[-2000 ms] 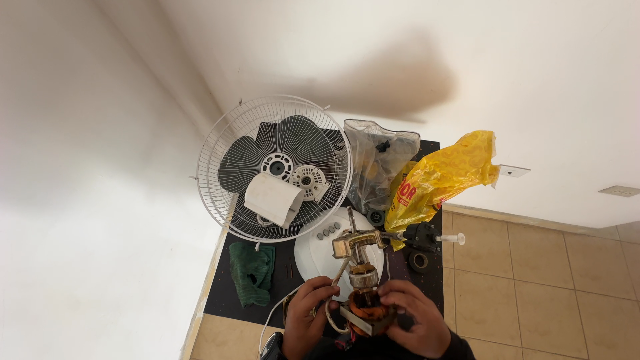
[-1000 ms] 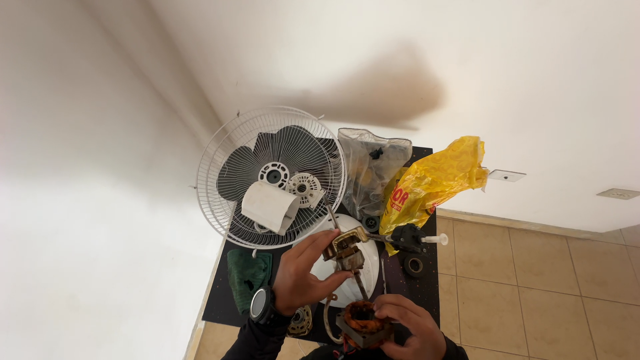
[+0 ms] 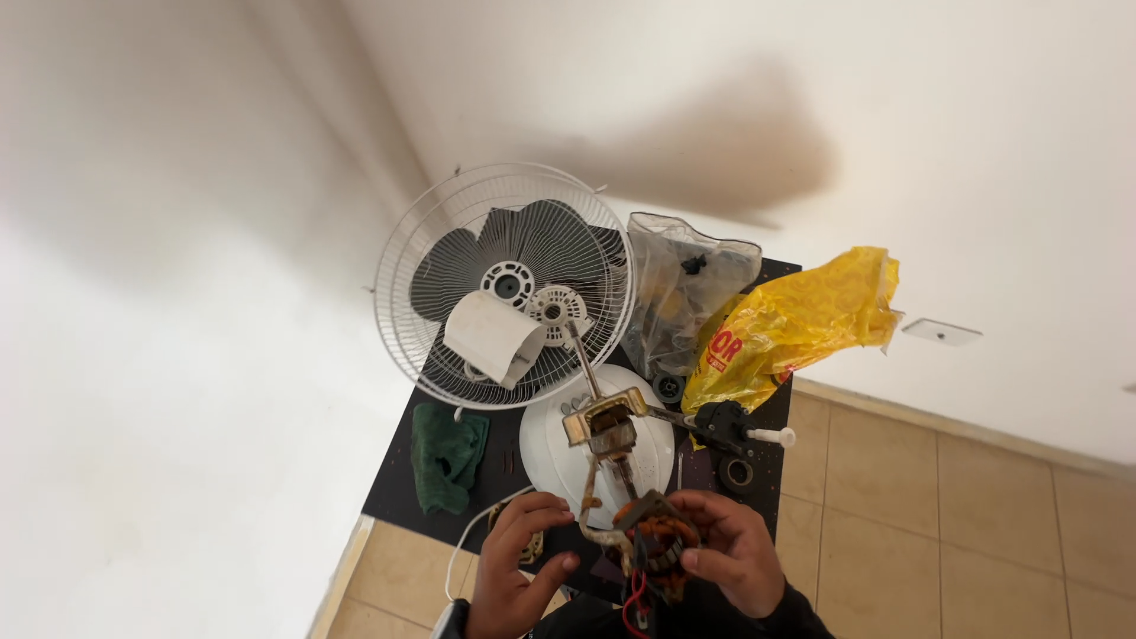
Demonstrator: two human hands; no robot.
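Note:
My right hand [image 3: 732, 552] grips the motor stator [image 3: 661, 541], with its orange-brown copper windings, at the table's front edge. Red and dark wires hang from the stator. My left hand [image 3: 524, 559], fingers apart and empty, is left of it, near a round metal motor cover [image 3: 530, 532] partly hidden behind the fingers. Just above the stator, the rotor [image 3: 612, 435] and its shaft stand in a metal bracket [image 3: 606, 414] over the white round fan base [image 3: 550, 444]. A black gearbox [image 3: 723, 428] with a white knob is right of the bracket.
A white fan guard [image 3: 382, 328] holds grey blades [image 3: 541, 231], a white housing [image 3: 493, 333] and a slotted plastic cover. Behind are a clear plastic bag [image 3: 679, 275] and a yellow bag [image 3: 799, 311]. A green cloth [image 3: 446, 457] lies left; a black ring [image 3: 736, 475] lies right. Walls border the table.
My left hand has let go of the rotor and bracket and moved down and left. My right hand still holds the stator; one second ago the stator was lower, apart from the rotor.

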